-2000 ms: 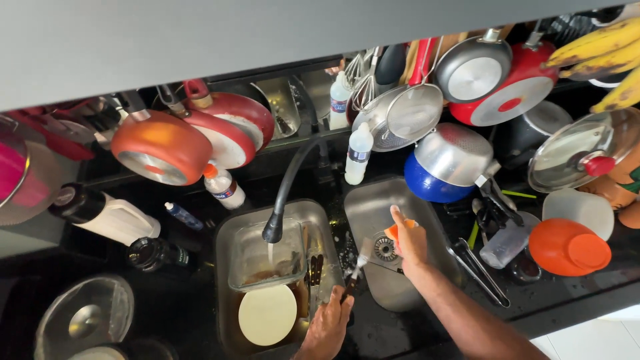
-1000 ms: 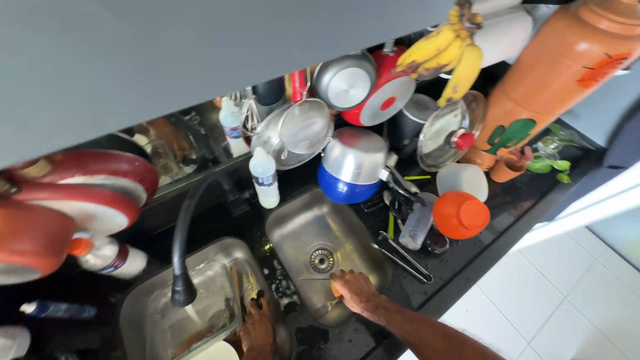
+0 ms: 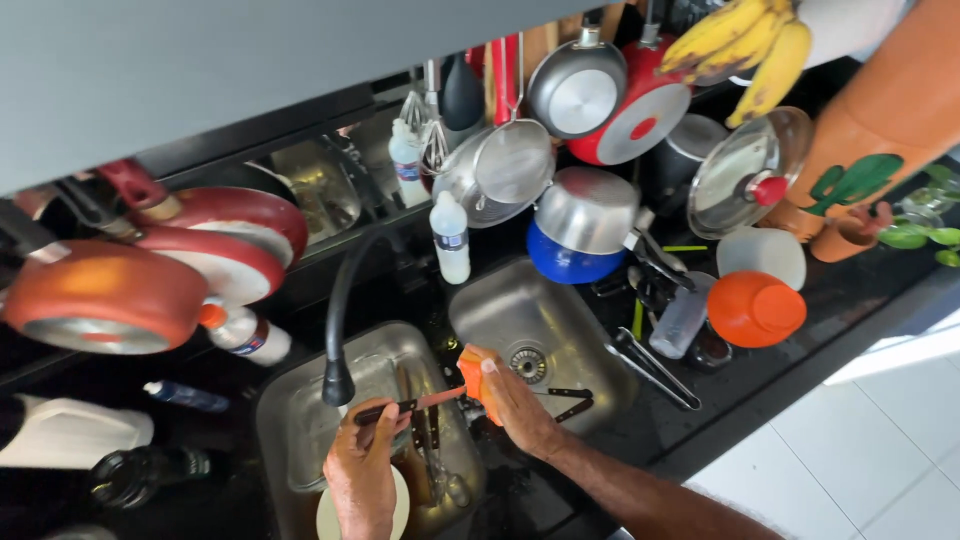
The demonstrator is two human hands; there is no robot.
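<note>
My left hand point(image 3: 364, 465) grips the dark handle of a knife point(image 3: 409, 407) above the left sink basin point(image 3: 274, 420). The knife's blade points right, its tip against an orange sponge point(image 3: 480, 379). That sponge is held in my right hand point(image 3: 517, 412), over the divider and the near-left part of the right basin point(image 3: 487, 300). Two dark-handled knives point(image 3: 574, 392) lie in the right basin by the drain. In the left basin are a clear container point(image 3: 307, 442), a pale plate point(image 3: 401, 510) partly behind my left hand, and several pieces of cutlery point(image 3: 433, 450). The black faucet point(image 3: 337, 379) hangs over this basin.
Metal tongs point(image 3: 656, 371), an orange bowl point(image 3: 756, 309) and a clear cup point(image 3: 681, 315) lie right of the basins. A metal pot point(image 3: 589, 210) over a blue bowl point(image 3: 574, 255) and a soap bottle point(image 3: 450, 240) stand behind. Pans point(image 3: 105, 296) hang at left, bananas point(image 3: 772, 67) at upper right.
My left hand has risen from the left basin and now shows a knife. My right hand has moved from inside the right basin toward the left, sponge against the blade. Two knives now show in the right basin.
</note>
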